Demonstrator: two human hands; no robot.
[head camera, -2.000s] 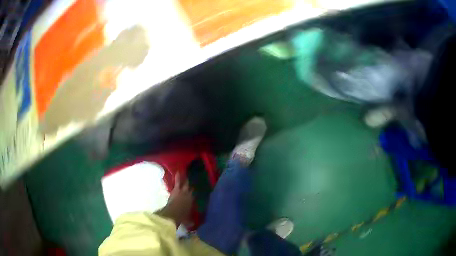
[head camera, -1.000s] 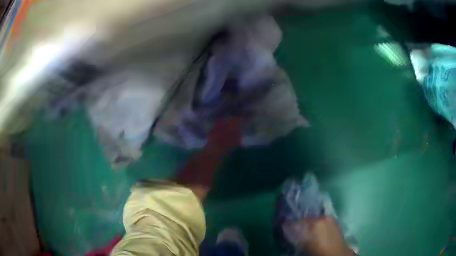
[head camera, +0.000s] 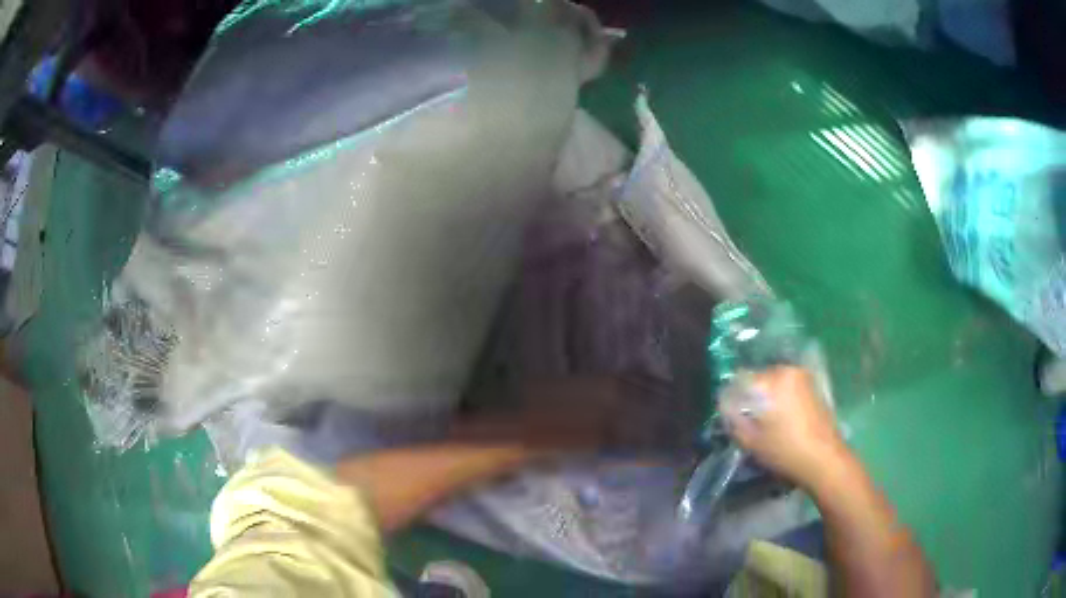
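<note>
A large grey-white woven sack (head camera: 351, 269) lies open on the green floor, its mouth towards me and its inside dark. My left arm, in a yellow sleeve, reaches from the lower left into the mouth. My left hand (head camera: 590, 423) is dark and blurred in there; its fingers and anything in them cannot be made out. My right hand (head camera: 777, 415) is closed on clear crumpled plastic (head camera: 739, 333) at the right rim of the sack mouth.
A second sack or folded flap with a dark top lies against the upper left. A light-blue printed bag (head camera: 994, 199) stands at the right edge. Brown cardboard (head camera: 21, 491) is at the lower left. Part of a shoe (head camera: 454, 578) shows at the bottom.
The view has turned from bench and stool down to the floor. The sack now looks larger and wider open. My right hand has moved up with the plastic to the sack's right rim.
</note>
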